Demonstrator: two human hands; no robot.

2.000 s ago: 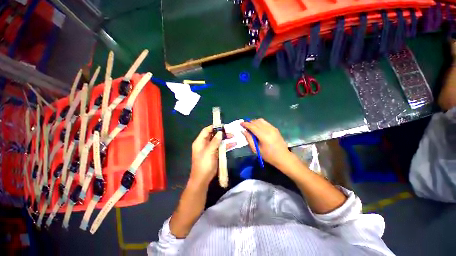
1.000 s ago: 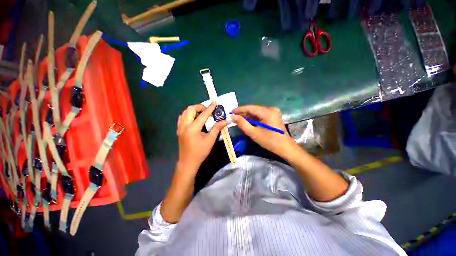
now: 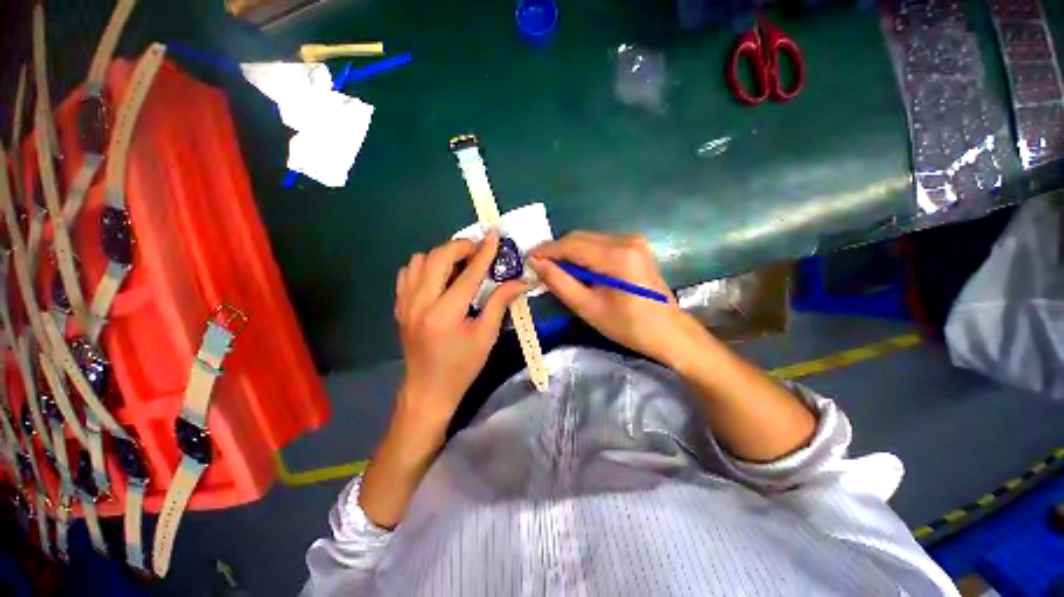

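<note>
A wristwatch with a dark case and pale strap lies over a white cloth. Its buckle end points up and away, its other strap end towards my body. My left hand holds the watch by the case, with thumb and finger on either side of it. My right hand holds a slim blue stick like a pen, its fingertips close to the right side of the case. The stick's tip is hidden or too small to tell.
An orange-red tray with several pale-strapped watches stands at the left. On the green bench lie white cloths, a yellow stick, a blue cap, red-handled scissors and clear plastic sheets. A person's sleeve shows at right.
The view has moved closer to the hands. The watch was turned from edge-on to face-up on the cloth, and my right hand brought the blue stick from hanging downward to beside the case.
</note>
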